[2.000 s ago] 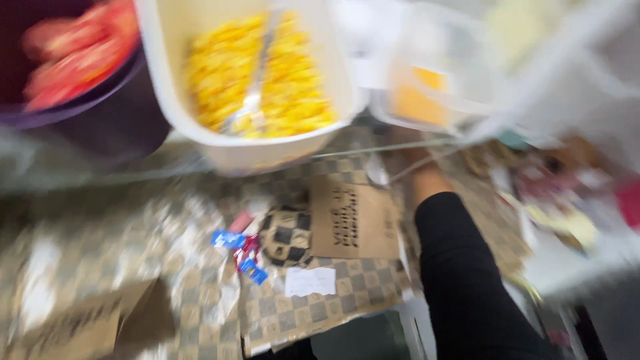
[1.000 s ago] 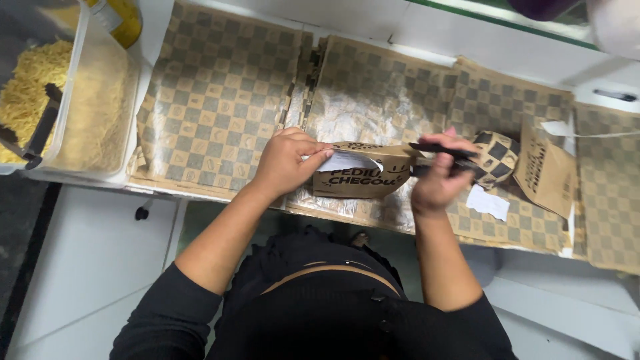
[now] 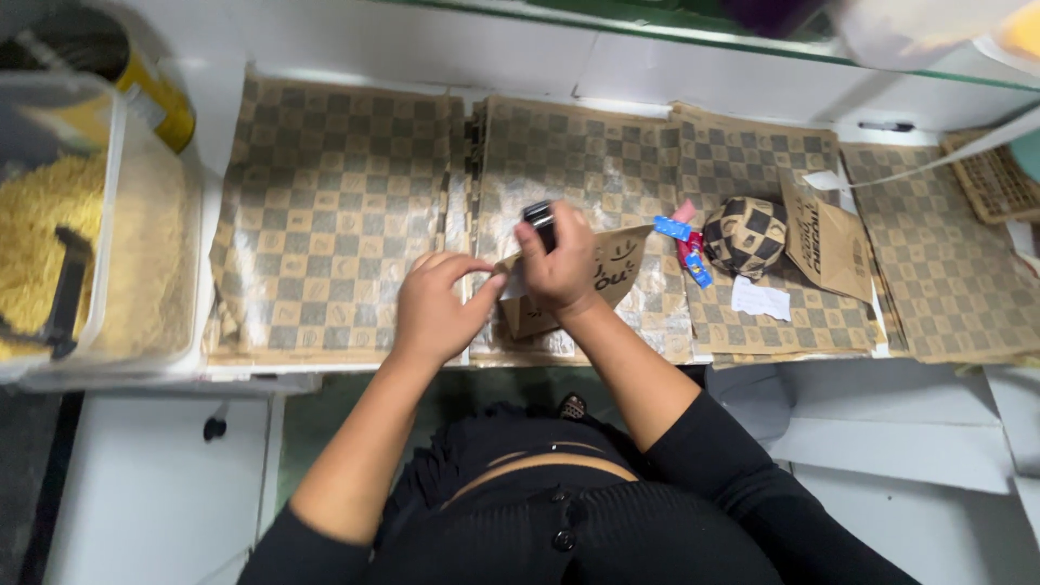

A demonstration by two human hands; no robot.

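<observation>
My left hand (image 3: pixel 445 307) pinches the left edge of a brown paper bag (image 3: pixel 621 268) between thumb and fingers. My right hand (image 3: pixel 561 260) is closed round a black stapler (image 3: pixel 539 221) over the bag's left end. The bag lies tilted, its printed side partly behind my right hand. Right of it are candies in blue and red wrappers (image 3: pixel 691 248) and a round bundle in checkered paper (image 3: pixel 745 236). Just below the bundle lies a torn slip of white paper (image 3: pixel 760 299) with writing. Another printed paper bag (image 3: pixel 829 244) leans beside the bundle.
Checkered paper sheets (image 3: pixel 325 211) cover the counter. At the left stand a clear plastic tub (image 3: pixel 154 244) of yellow shoestring potatoes, black tongs (image 3: pixel 69 292) and a yellow can (image 3: pixel 166 110). A glass shelf edge (image 3: pixel 731 45) runs above; a wicker basket (image 3: pixel 987 175) sits at the far right.
The paper bag between my hands has turned from upright to tilted. My right hand, a second ago at the bag's right side with the black tool, is now at its left end.
</observation>
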